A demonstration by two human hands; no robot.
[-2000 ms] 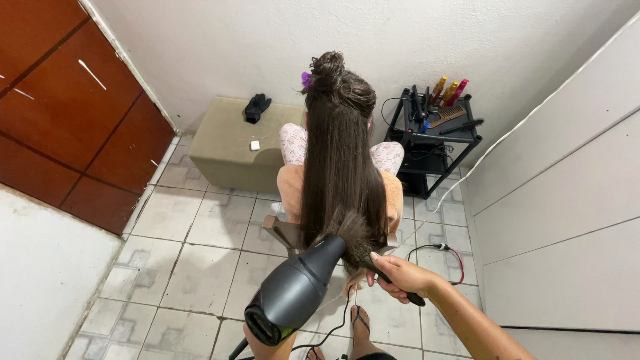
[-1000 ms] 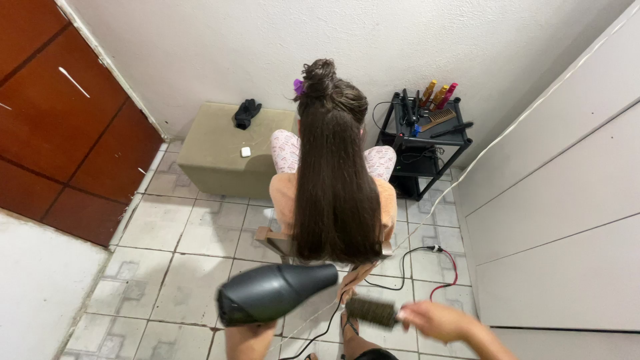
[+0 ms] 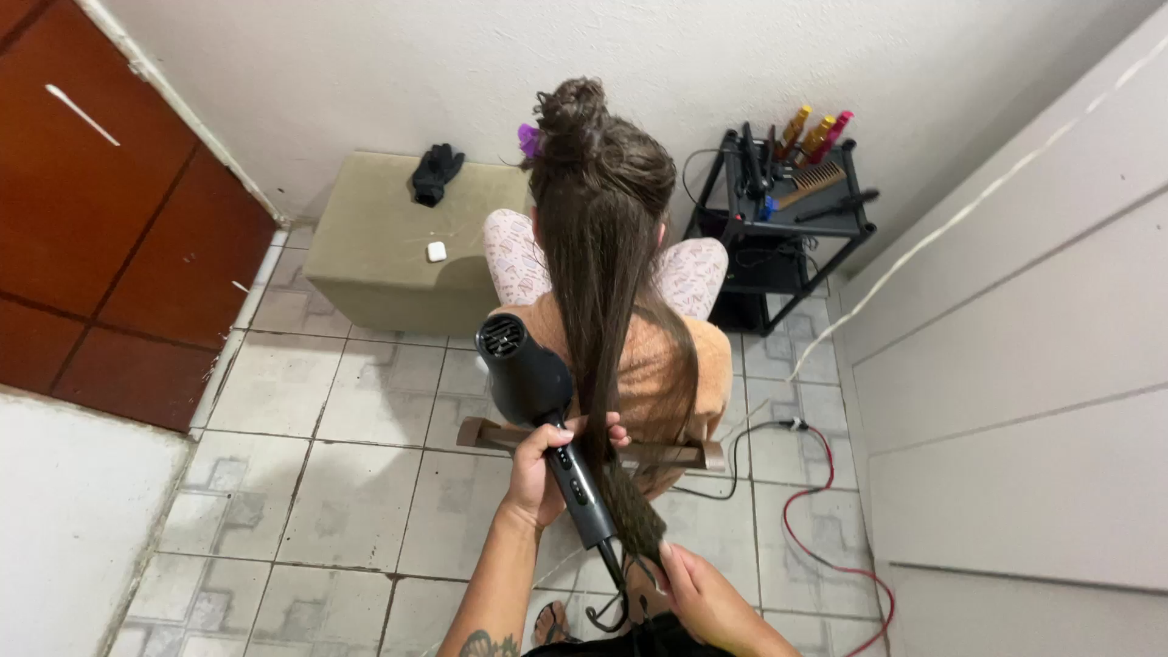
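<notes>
A person with long brown hair (image 3: 598, 237), partly tied in a bun on top, sits facing away on a chair (image 3: 680, 454), a peach towel (image 3: 712, 365) at the back. My left hand (image 3: 538, 465) is closed round the handle of a black hair dryer (image 3: 525, 374), whose vented rear end points up and left; its fingers also touch a gathered length of hair. Below and to the right, my right hand (image 3: 693, 584) grips a hairbrush (image 3: 636, 516), with its bristled head against the lower hair. The brush handle is mostly hidden by my fingers.
An olive ottoman (image 3: 392, 274) bears a black glove (image 3: 437, 173) and a small white case (image 3: 436, 251). A black trolley (image 3: 849, 239) at the right holds bottles, a comb (image 3: 812, 185) and styling tools. Black and red cables (image 3: 832, 456) lie on the tiled floor.
The dryer has turned from nearly level to upright and now lies by the hair. My right hand has brought the brush from beside the hair to its lower length. The hair is now gathered.
</notes>
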